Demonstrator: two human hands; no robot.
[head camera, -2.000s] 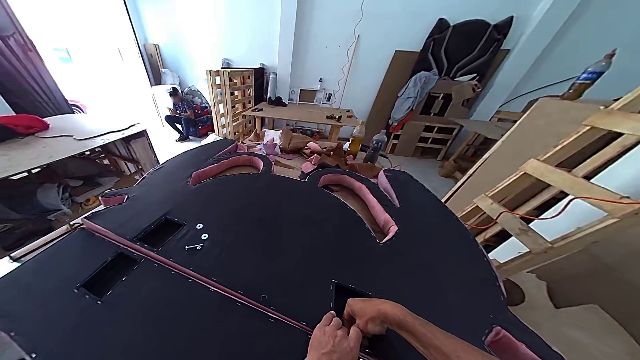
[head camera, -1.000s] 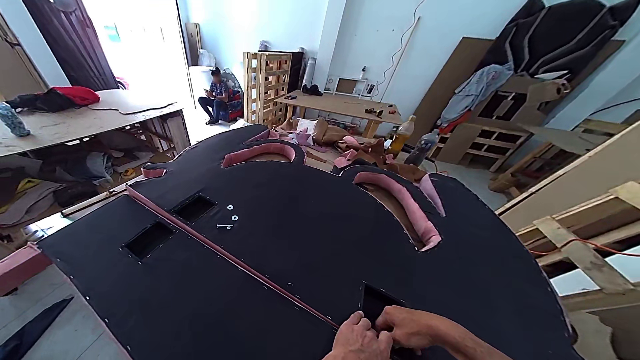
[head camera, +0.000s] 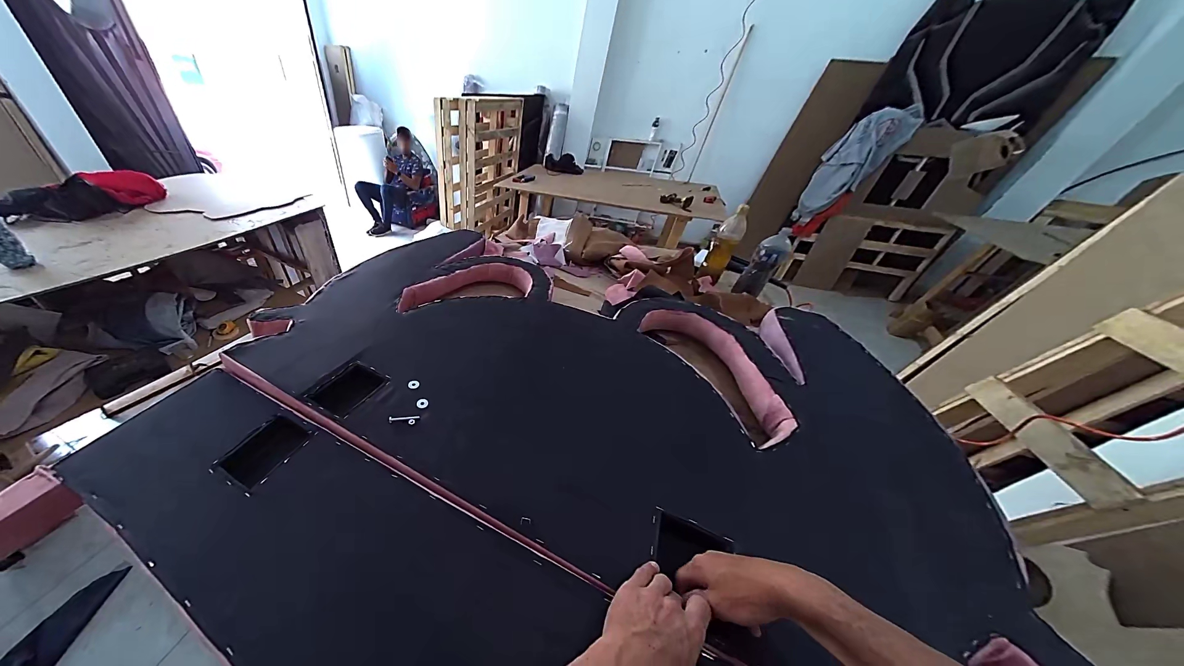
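A large panel covered in black fabric (head camera: 518, 398), stapled along its edges, fills the foreground, with a pink fabric seam (head camera: 416, 476) running diagonally across it. My left hand (head camera: 652, 615) rests on the seam beside a rectangular opening (head camera: 689, 535). Against it, my right hand (head camera: 740, 587) reaches down at the opening with bent fingers; what the fingertips touch is hidden. Two washers (head camera: 422, 403) and a bolt (head camera: 404, 420) lie on the fabric near two further rectangular openings (head camera: 347, 388). Curved cutouts lined with pink fabric (head camera: 726, 356) lie toward the far edge.
A wooden pallet frame (head camera: 1054, 435) with an orange cord stands at right. Fabric scraps (head camera: 592, 242) and bottles (head camera: 726, 242) lie beyond the panel, before a low wooden table (head camera: 620, 191). A worktable (head camera: 83, 250) is at left. A person (head camera: 393, 185) sits near the doorway.
The view has shifted since the earliest frame. Both hands stay together at the same opening, with small changes in the fingers. The washers and bolt have not moved on the panel.
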